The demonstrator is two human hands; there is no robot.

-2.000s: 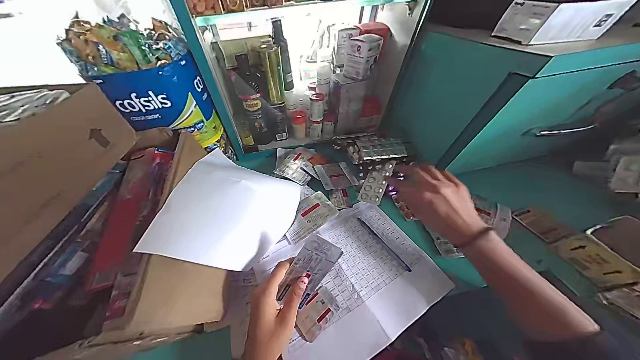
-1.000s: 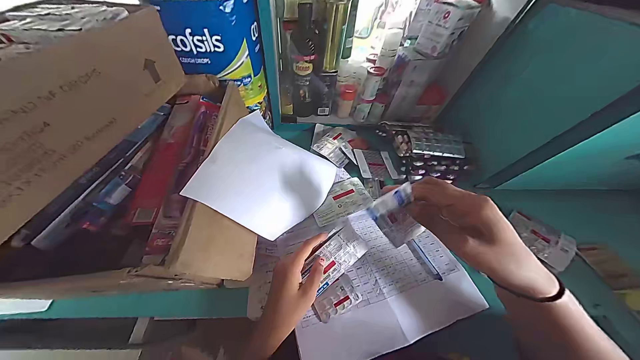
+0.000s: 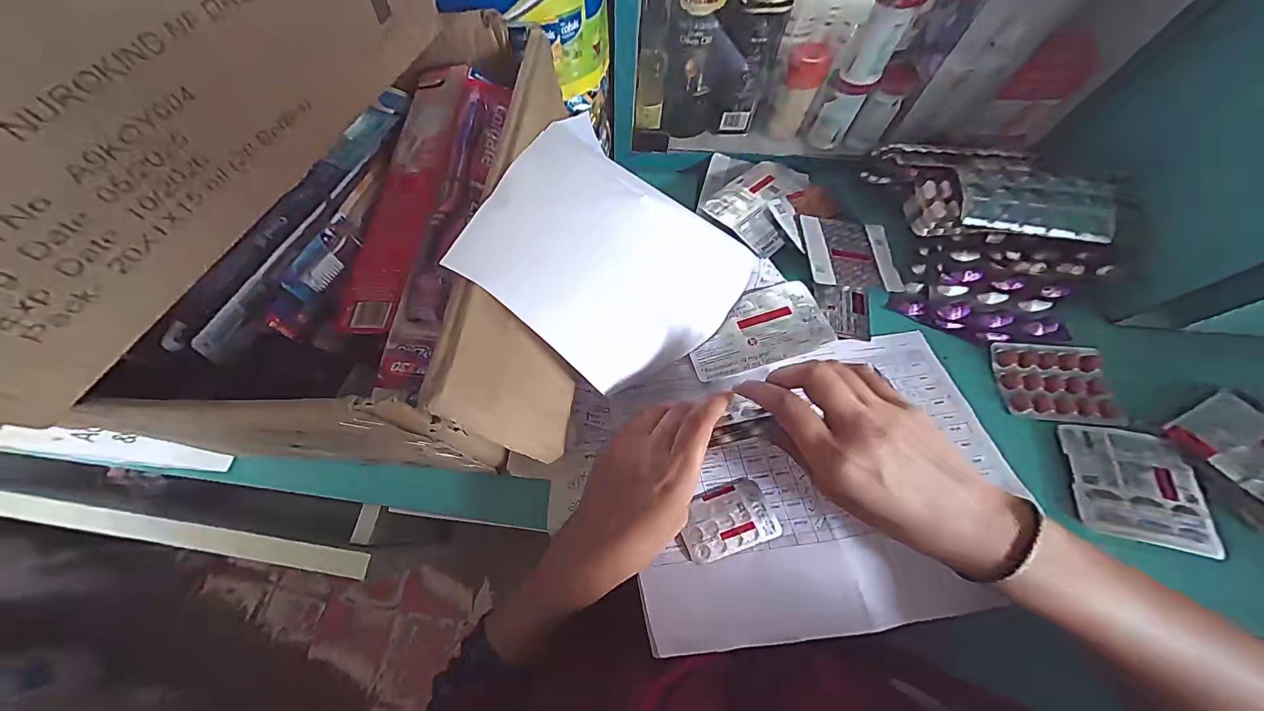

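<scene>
My left hand (image 3: 647, 494) and my right hand (image 3: 869, 459) meet over a printed sheet with a grid (image 3: 928, 395). Between their fingertips are blister packs (image 3: 743, 407), mostly hidden by the fingers. Just below lies a small silver blister pack with red marks (image 3: 731, 520), on the sheet. Above the hands rests a larger silver blister pack with a red stripe (image 3: 765, 331). A blank white sheet of paper (image 3: 602, 257) lies to the upper left, overlapping the carton's edge. More blister packs (image 3: 755, 202) are scattered behind.
An open cardboard carton (image 3: 509, 365) with boxed toothbrushes (image 3: 395, 227) stands at left. Bottles (image 3: 691, 69) fill a cabinet behind. Piled strips (image 3: 1037, 202), a strip of reddish-brown tablets (image 3: 1057, 382) and a pale blister pack (image 3: 1141, 489) lie on the teal counter at right.
My right hand has come from the strips at right to my left hand. The pack it held up a second ago is now low between both hands. The view has moved closer.
</scene>
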